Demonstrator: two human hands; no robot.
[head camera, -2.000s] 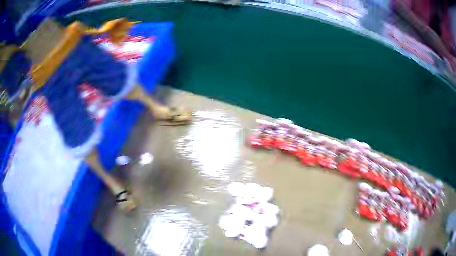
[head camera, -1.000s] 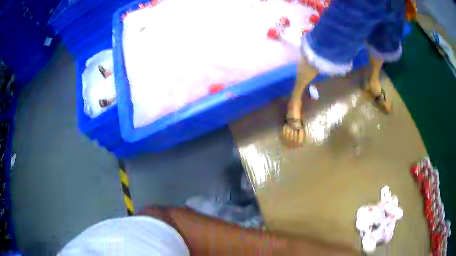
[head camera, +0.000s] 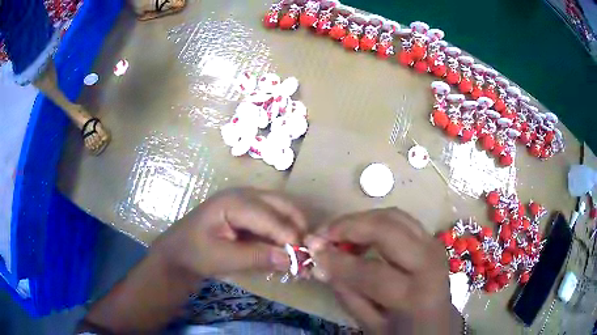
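Note:
My left hand (head camera: 229, 239) pinches a white disc (head camera: 292, 259), seen nearly edge-on, at the lower centre. My right hand (head camera: 386, 262) meets it fingertip to fingertip and holds a red ball piece (head camera: 348, 247), mostly hidden by the fingers, with pale trim showing between the hands. Whether the disc and ball are joined I cannot tell. A loose pile of white discs with red marks (head camera: 278, 124) lies beyond my left hand. A heap of red ball pieces (head camera: 497, 242) lies right of my right hand.
Finished ornaments (head camera: 419, 52) stand in rows at the far side. A plain white round (head camera: 377, 180), a spotted disc (head camera: 418, 157) and a thin stick (head camera: 431, 162) lie mid-table. A black phone (head camera: 543, 268) lies right. A blue crate (head camera: 49, 150) and a person's sandalled foot (head camera: 95, 136) are left.
The view has swung from the crate and floor at left back to the table. Both hands are now in view together, holding pieces.

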